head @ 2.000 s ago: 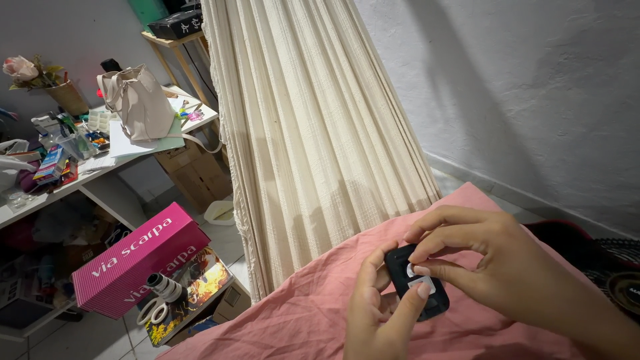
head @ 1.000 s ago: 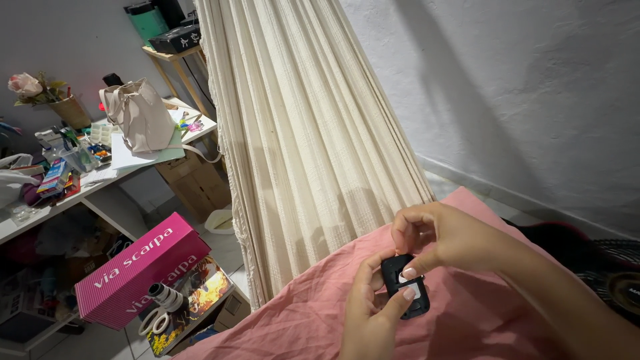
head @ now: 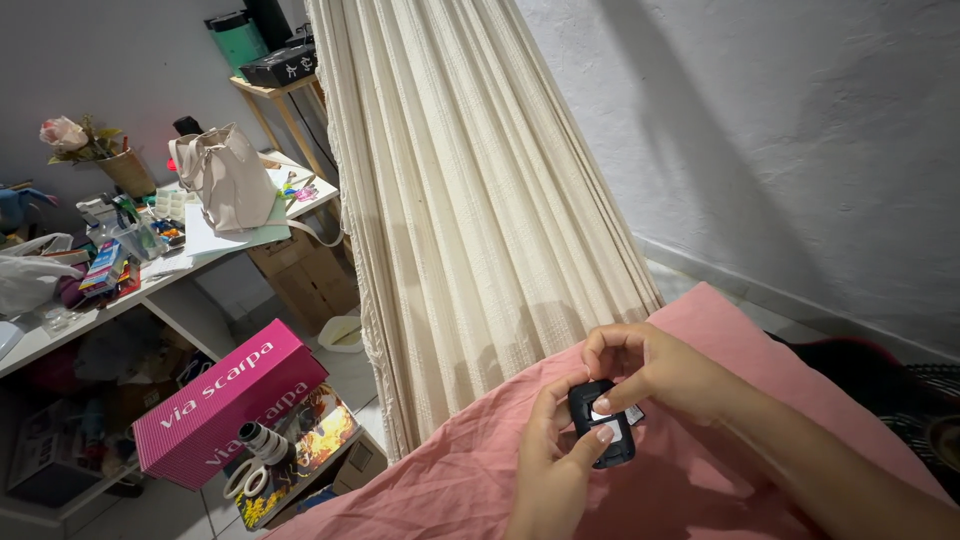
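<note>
A small black plastic device [head: 616, 448] with rounded corners and white labels on its face is held above a pink cloth [head: 450, 457]. My left hand [head: 559, 457] grips it from the left and below, the thumb lying on a white label. My right hand [head: 637, 367] is at its upper edge, thumb pressed on the upper part and index finger curled near the top left corner. A small tag with printing [head: 634, 414] sticks out at the device's right side, under the right hand. What the right fingertips pinch is too small to tell.
A cream fabric hammock [head: 465, 225] stretches away ahead. At left stand a pink shoe box [head: 225, 405], scissors [head: 246, 478] and a thread spool [head: 264, 444] on a patterned box. Behind them, a cluttered white desk [head: 161, 281] holds a beige handbag [head: 229, 180]. A wall [head: 787, 150] rises at right.
My right hand's fingers have shifted from the device's face to its upper edge, and its thumb now presses on the upper part. The left hand keeps its hold. The printed tag now shows at the right side.
</note>
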